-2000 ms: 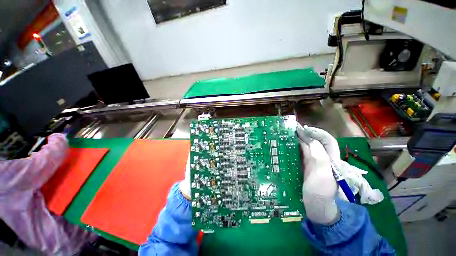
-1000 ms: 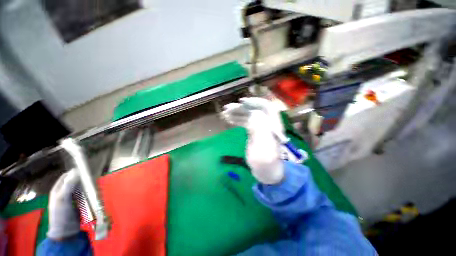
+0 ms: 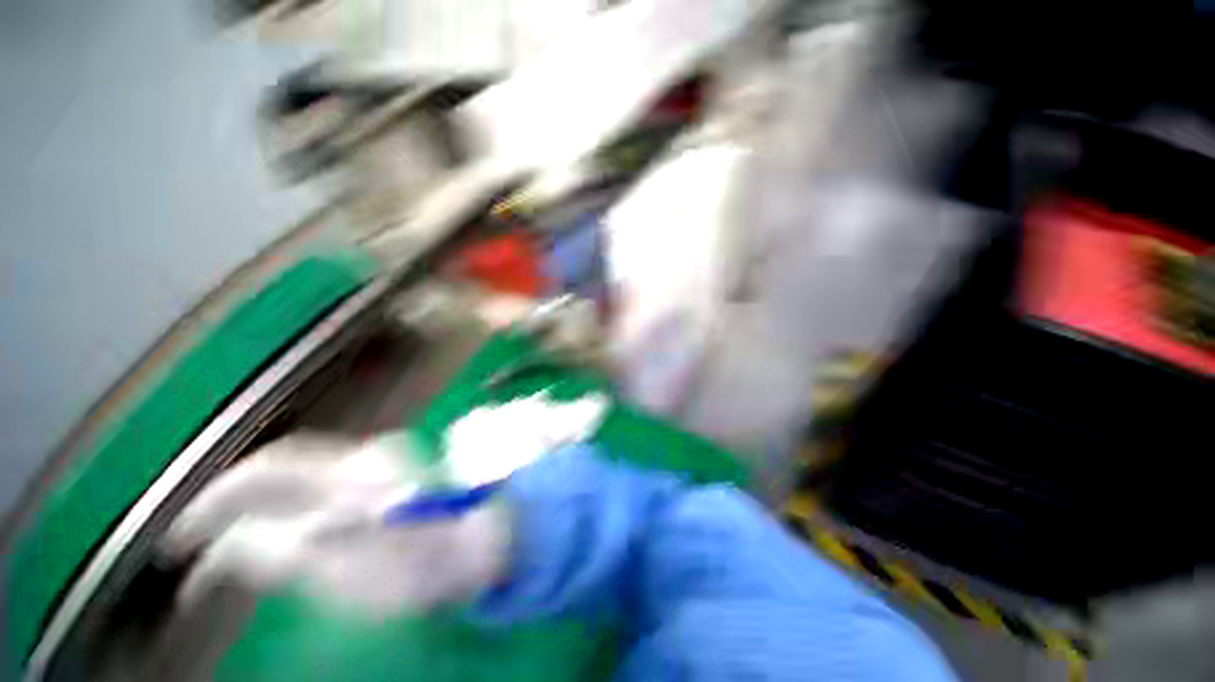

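Observation:
The frame is strongly blurred. My right hand [image 3: 353,526], in a white glove with a blue sleeve, is at the lower left over the green mat [image 3: 680,446]. The blue end of a marker pen [image 3: 444,504] shows across the hand, between it and the cuff, so the pen is held there. The fingers point left, slightly spread, with no board in them. A white cloth [image 3: 520,433] lies on the mat just beyond my wrist. My left hand is out of the picture. No circuit board shows near my hand.
A metal conveyor rail [image 3: 200,453] runs diagonally at left, with a green surface [image 3: 173,386] beyond it. White machines stand at the top. At right are stacked black trays [image 3: 1013,453], the top one red-lined [image 3: 1093,273] with a board in it. Yellow-black tape [image 3: 933,593] marks the floor.
The view has swung far to the right, bringing the black trays in. The board was in both hands, then in my left hand alone; board and left hand are now out of view.

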